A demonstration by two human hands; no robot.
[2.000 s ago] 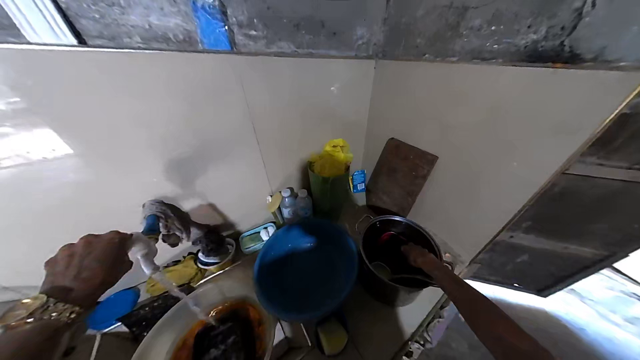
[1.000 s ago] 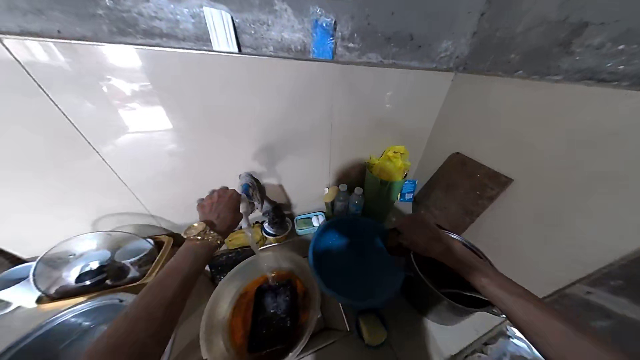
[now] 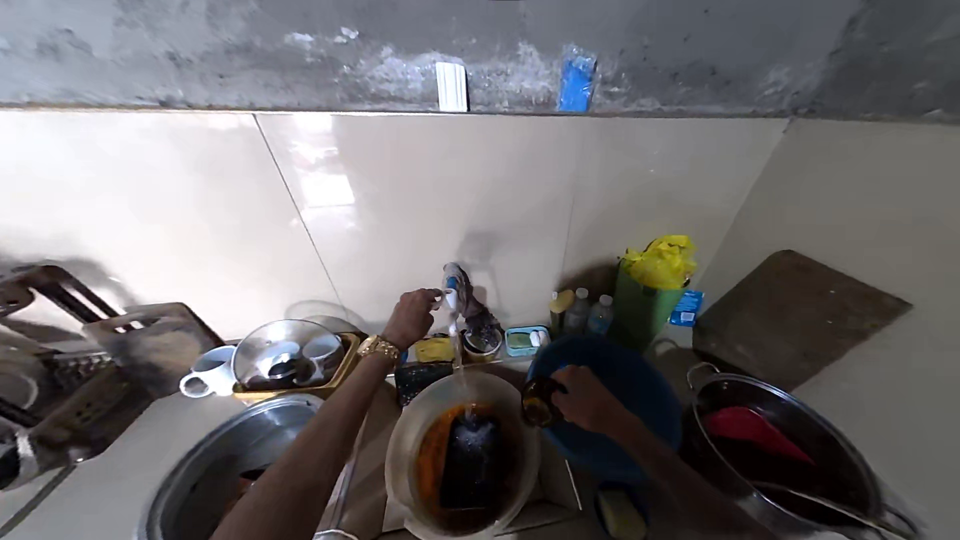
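My left hand (image 3: 411, 319), with a gold-coloured watch at the wrist, has its fingers at the white spout of the faucet (image 3: 452, 289). Water falls from it into a whitish plastic basin (image 3: 401, 457). Reddish-brown liquid and a dark rectangular object (image 3: 472, 461) are in that basin. My right hand (image 3: 589, 397) holds a small brown cup (image 3: 538, 403) by its handle, between the whitish basin and a blue plastic basin (image 3: 645, 375). Whether the cup holds anything is hard to tell.
At the right stands a large metal pot (image 3: 862, 450) with a red item inside. Bottles (image 3: 577, 311), a green container (image 3: 646, 304) and a soap dish (image 3: 525, 340) line the wall. A wide metal pot (image 3: 169, 480), glass lid (image 3: 262, 345) and mugs (image 3: 214, 367) are at left.
My right hand has come from the metal pot to beside the whitish basin, now with a brown cup in it. My left hand stays by the faucet. The view has swung left.
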